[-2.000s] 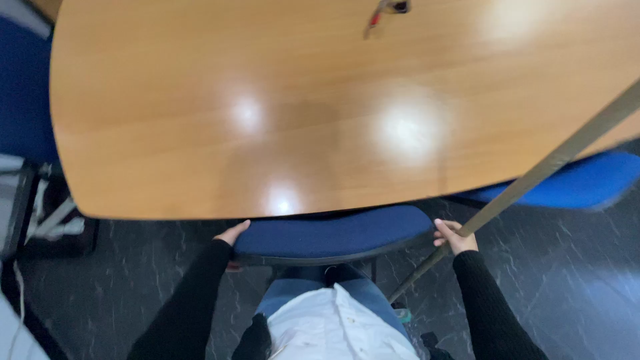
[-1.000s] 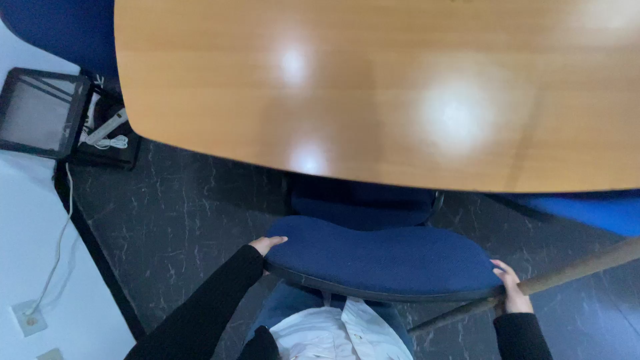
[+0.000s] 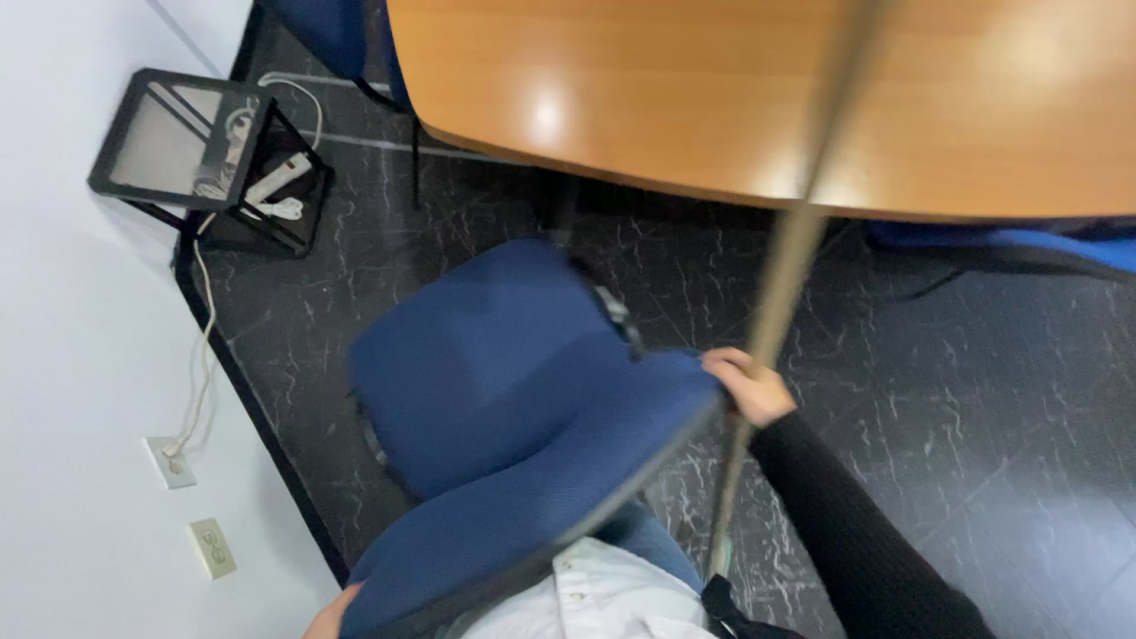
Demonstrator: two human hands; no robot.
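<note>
A blue upholstered chair stands turned at an angle close in front of my body, its seat (image 3: 479,355) beyond its backrest (image 3: 541,479). At the lower left, my left hand (image 3: 333,614) grips the backrest's end and is partly cut off by the frame edge. On the other end of the backrest, my right hand (image 3: 750,386) has its fingers on the top corner. A long wooden pole (image 3: 781,284), blurred, passes through the same hand and slants from the floor up over the table.
A wooden table (image 3: 674,115) spans the top. To the left are a black-framed stand (image 3: 169,138) with a power strip (image 3: 280,177), a cord running to a wall outlet (image 3: 170,461), and another blue chair (image 3: 324,31). A brighter blue chair (image 3: 1021,244) is at the right.
The chair has come out from the table's edge and turned, so its seat shows. Both hands have stayed on the backrest. The pole has swung more upright. The view has shifted left.
</note>
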